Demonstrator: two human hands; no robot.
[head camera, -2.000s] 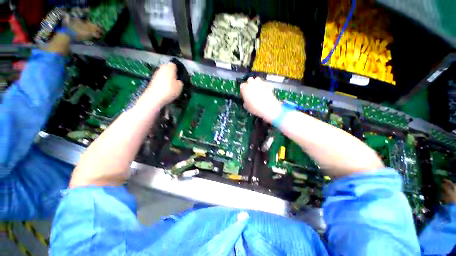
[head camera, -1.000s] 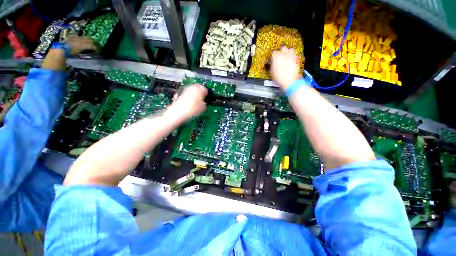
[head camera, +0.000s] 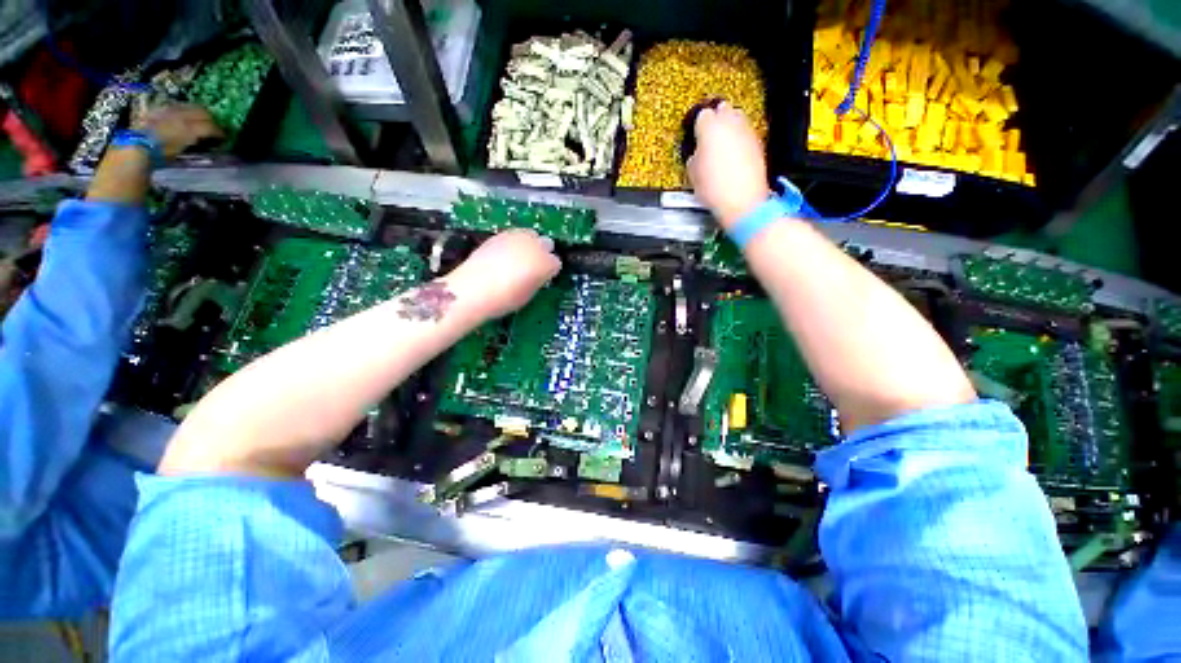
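Observation:
A green circuit board (head camera: 570, 356) lies in a black pallet (head camera: 667, 389) in front of me. My left hand (head camera: 512, 269) is over the board's upper left part, fingers bent together; whether it holds something is hidden. My right hand (head camera: 728, 156) is at the bin of small golden-yellow components (head camera: 674, 97), with its fingertips over the heap. A small dark gap shows by the fingers; whether a component is gripped cannot be told. A light blue wrist strap (head camera: 767, 215) with a blue cord is on my right wrist.
Pale oblong components (head camera: 561, 110) fill the bin left of the golden ones, large yellow components (head camera: 913, 91) the bin on the right. Metal uprights (head camera: 417, 84) stand before a clear box (head camera: 356, 58). More boards (head camera: 311, 298) lie on both sides. Another person's hand (head camera: 175, 127) is at the left bins.
My right hand has moved from the board's far edge to the golden component bin. My left hand has moved right from the far strip and now lies over the middle board.

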